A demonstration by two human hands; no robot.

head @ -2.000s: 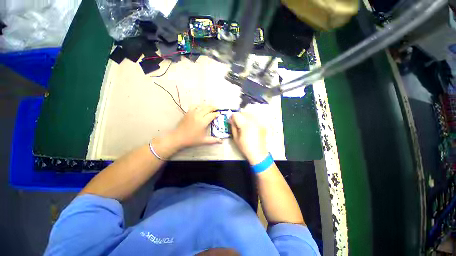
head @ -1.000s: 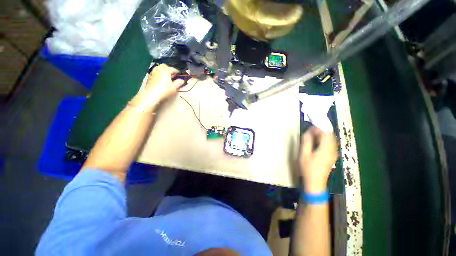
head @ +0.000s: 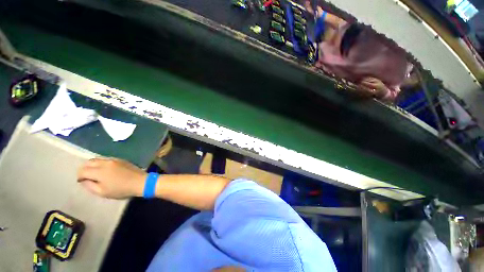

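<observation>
A device housing (head: 60,235), a rounded-square black shell with a yellowish inner border and green board inside, lies on the beige mat (head: 32,175) at the lower left. A small green circuit board (head: 41,261) lies beside it at the picture's edge. My right hand (head: 110,178) rests over the mat's edge, above and to the right of the housing and apart from it. Its fingers are curled, and whether anything is under them is hidden. My left hand is out of the picture.
White paper scraps (head: 66,115) and another dark housing (head: 25,90) lie on the bench at the upper left. A green conveyor (head: 212,111) with a chipped white edge crosses the view. Beyond it a person (head: 366,56) sits by rows of housings (head: 277,26). A cardboard box (head: 249,174) is under the bench.
The view has swung far to the right. My left hand and the hanging screwdriver have left the picture. My right hand has moved from the white scraps to the mat's edge.
</observation>
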